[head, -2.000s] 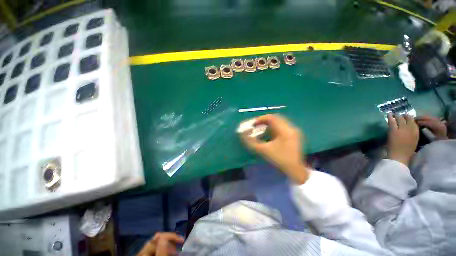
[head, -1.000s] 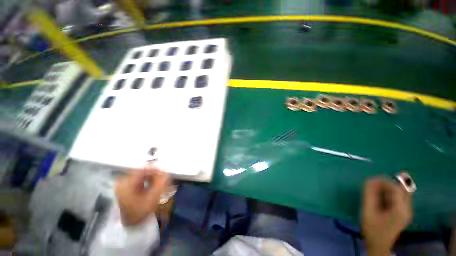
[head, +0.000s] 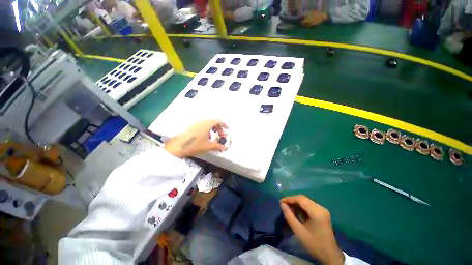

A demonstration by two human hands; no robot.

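My left hand point(head: 199, 138) reaches over the near part of the white foam tray point(head: 239, 120). Its thumb and fingers are around a copper-coloured metal case point(head: 222, 140) with a dark round centre, at the tray surface. My right hand point(head: 310, 222) is low, at the front edge of the green mat, with curled fingers and the thumb near the index finger. No part shows clearly in it. Several metal cases point(head: 408, 143) stand in a row on the mat. A slim pick point(head: 401, 191) and tiny black parts point(head: 345, 160) lie nearer.
Black housings point(head: 234, 86) fill the tray's far rows. Clear film point(head: 310, 171) lies right of the tray. The machine's button panel point(head: 171, 199), with a red button, is below my left forearm. A second tray point(head: 135, 72) is at the back left. People's arms point(head: 315, 18) show across the line.
The view has swung left. My left hand has come up from below the bench edge to the case on the tray. My right hand, earlier holding a case over the mat, is now at its front edge.
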